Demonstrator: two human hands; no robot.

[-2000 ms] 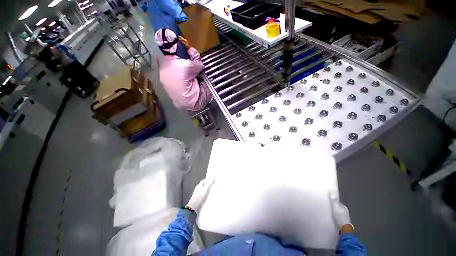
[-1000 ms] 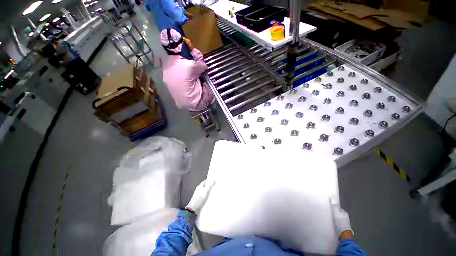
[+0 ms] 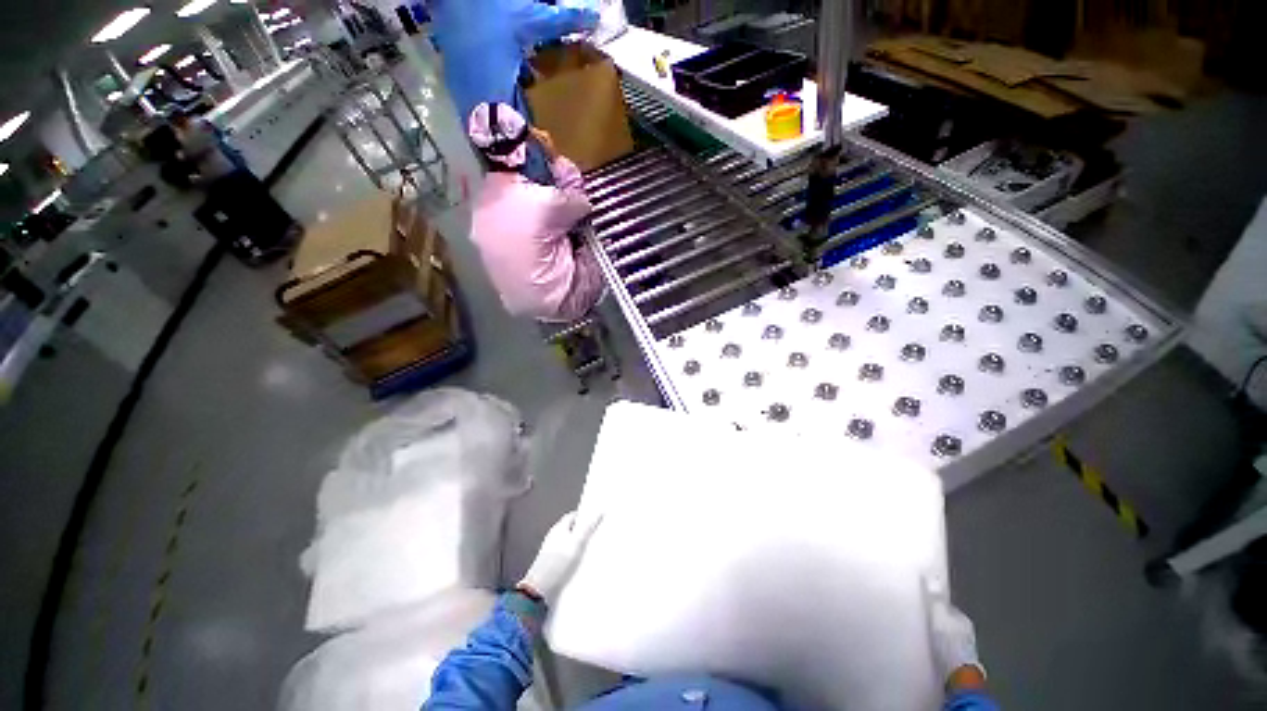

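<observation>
A large white foam sheet (image 3: 757,556) with rounded corners lies in front of my body at the near edge of the ball transfer table, its far edge overlapping the table's near corner. My left hand (image 3: 559,553), in a white glove, holds its left edge. My right hand (image 3: 953,636), also in a white glove, holds its right edge near the bottom. The fingers of both hands are partly hidden by the sheet.
Beyond the sheet is the ball transfer table (image 3: 889,333), joined to a roller conveyor (image 3: 688,222). A person in pink (image 3: 528,236) sits left of the rollers; a person in blue (image 3: 493,49) stands by a carton (image 3: 577,109). Bagged foam (image 3: 396,521) lies on the floor at left.
The table, rollers and seated person appear slightly lower in the view. More of the person in blue shows, with an arm stretched over the carton. The sheet stays in both my hands.
</observation>
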